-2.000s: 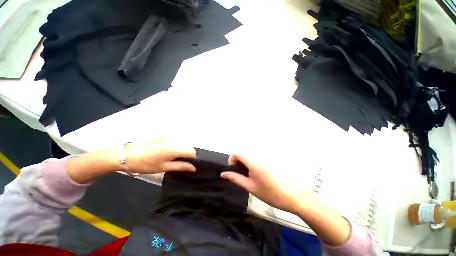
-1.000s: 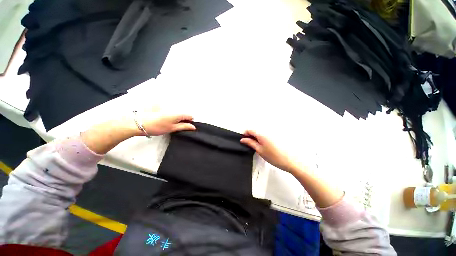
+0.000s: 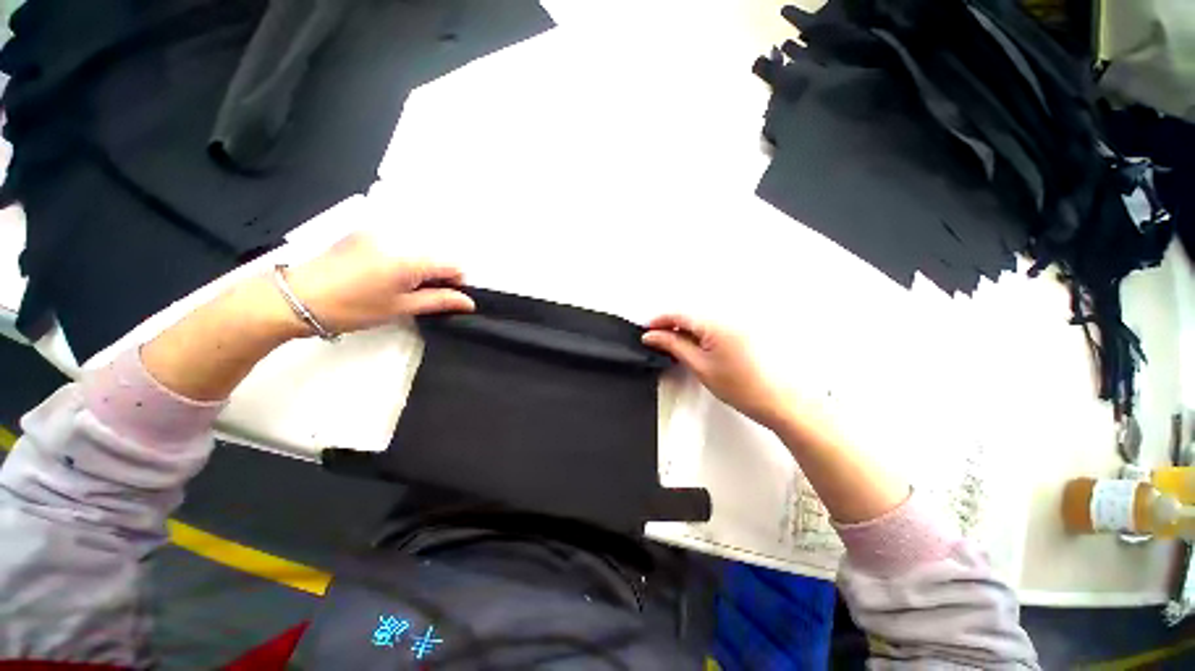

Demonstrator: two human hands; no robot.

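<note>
A black cut panel (image 3: 524,417) lies at the table's front edge against the dark apron, with small tabs at its two lower corners. A narrow folded strip (image 3: 557,328) runs along its far edge. My left hand (image 3: 380,291) pinches the left end of this strip between thumb and fingers. My right hand (image 3: 714,361) pinches the right end. The panel's middle shows between my hands.
A wide fanned black stack (image 3: 170,144) lies at the left, another (image 3: 891,171) at the right with thin black strips (image 3: 1111,354). An amber bottle (image 3: 1114,506) lies at the far right. Glue marks (image 3: 963,505) show on the white table (image 3: 590,171). A blue crate (image 3: 773,616) is below.
Both hands have moved apart and away from the apron, drawing the panel farther onto the table. More of it shows, including its lower corner tabs. The stacks' shift in view fits head movement.
</note>
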